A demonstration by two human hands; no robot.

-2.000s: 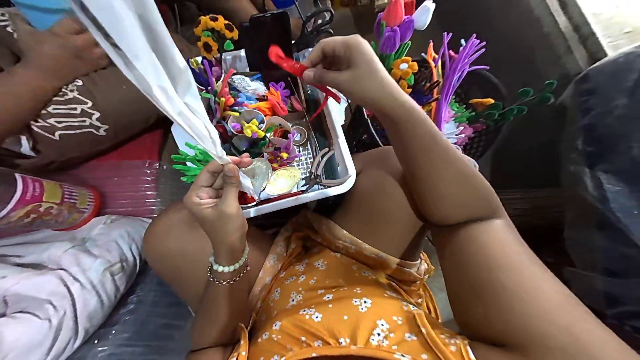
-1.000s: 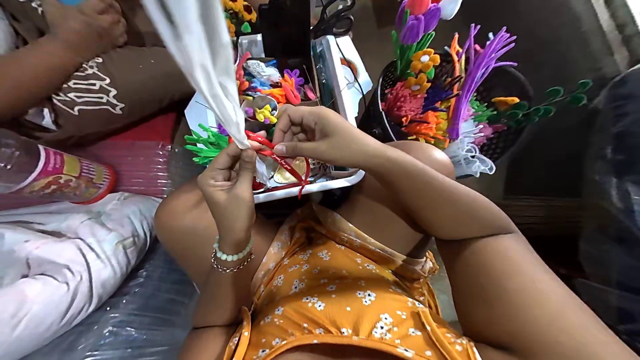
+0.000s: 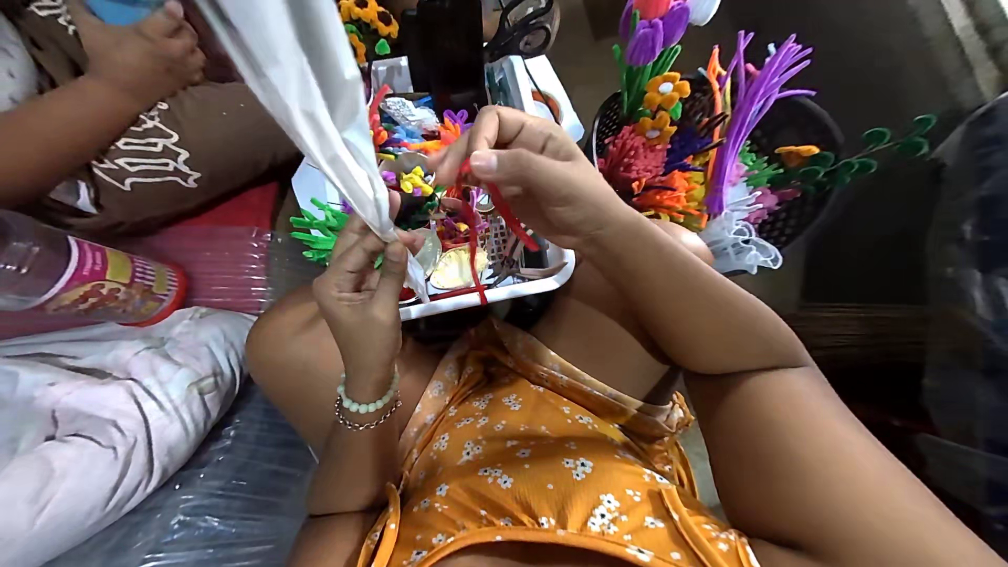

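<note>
My left hand (image 3: 366, 276) pinches the gathered lower end of a white wrapping sheet (image 3: 315, 102), which widens upward out of view. To its right, my right hand (image 3: 535, 169) holds a red ribbon (image 3: 475, 252) between thumb and fingers. The ribbon loops at the fingertips and its ends hang down over the basket's near rim. Under both hands is a white plastic basket (image 3: 504, 294) with pipe-cleaner pieces and a cream-coloured round item (image 3: 458, 268). Green pipe-cleaner leaves (image 3: 319, 231) stick out at its left side, beside my left hand.
A dark basket (image 3: 819, 134) of pipe-cleaner flowers (image 3: 665, 90) stands at the right. Black scissors (image 3: 526, 27) lie behind the white basket. At the left are another person's arm (image 3: 79, 126), a clear plastic jar (image 3: 94, 276) with a red lid, and white cloth (image 3: 102, 402).
My hands, close together at the sheet's gathered end one second ago, are now apart. The right hand has moved away from the left with the red ribbon, which no longer touches the sheet's gather.
</note>
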